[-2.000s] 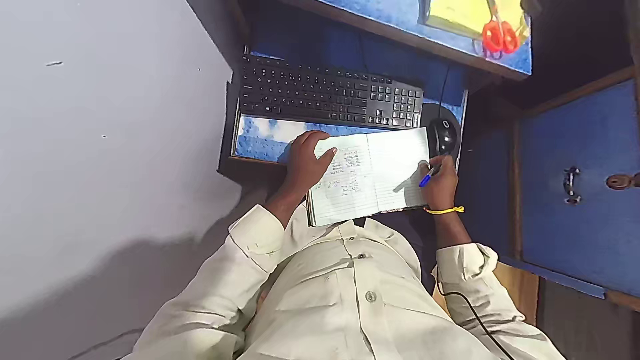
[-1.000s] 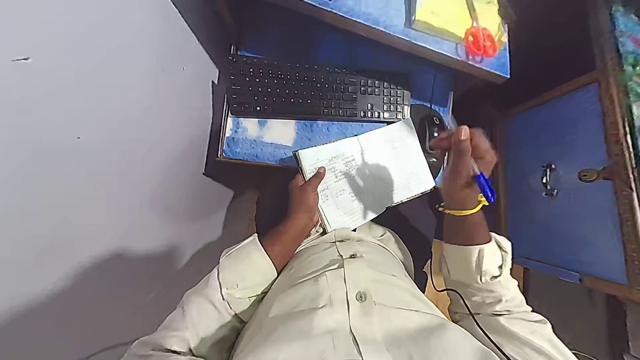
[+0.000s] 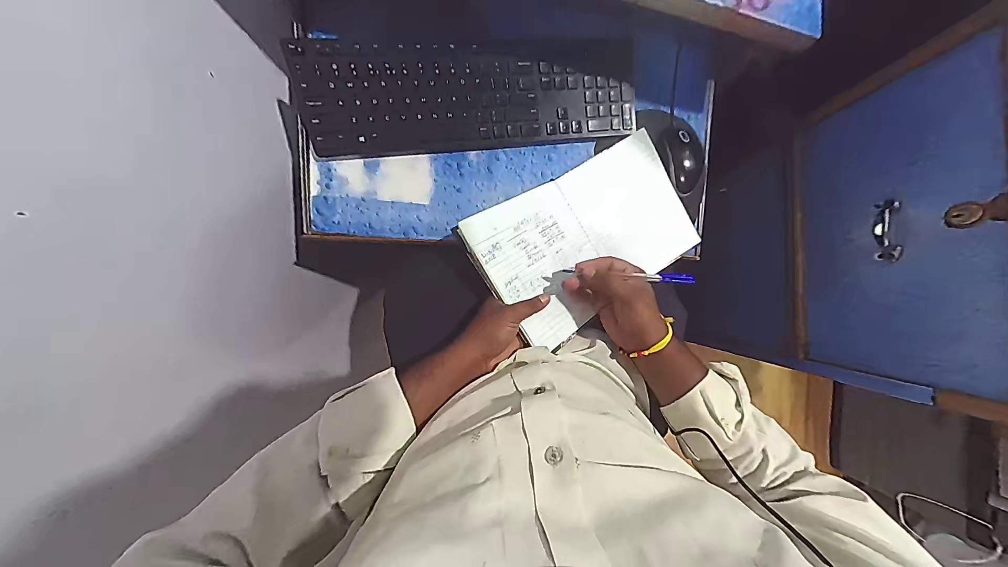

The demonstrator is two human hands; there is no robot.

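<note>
An open ruled notebook (image 3: 630,205) lies tilted in front of my body, with handwriting on its left page and the right page blank. My left hand (image 3: 504,327) holds the notebook by its lower left edge, thumb on the page and the other fingers hidden beneath. Over the lower part of the notebook, my right hand (image 3: 618,303) grips a clear ballpoint pen with a blue cap (image 3: 677,278) on its rear end. The pen's tip points left at the written page; whether it touches the paper I cannot tell. A yellow thread is around my right wrist.
A black keyboard (image 3: 465,98) and a black mouse (image 3: 683,157) rest on the blue-patterned keyboard tray (image 3: 504,175) beyond the notebook. A desk edge (image 3: 732,24) overhangs at the top. Blue cabinet doors (image 3: 906,299) with a metal handle stand at the right, a pale wall (image 3: 142,236) at the left.
My right hand has come from beyond the notebook's right edge to over its lower part, and the pen now points left. The notebook is tilted more steeply than two seconds ago.
</note>
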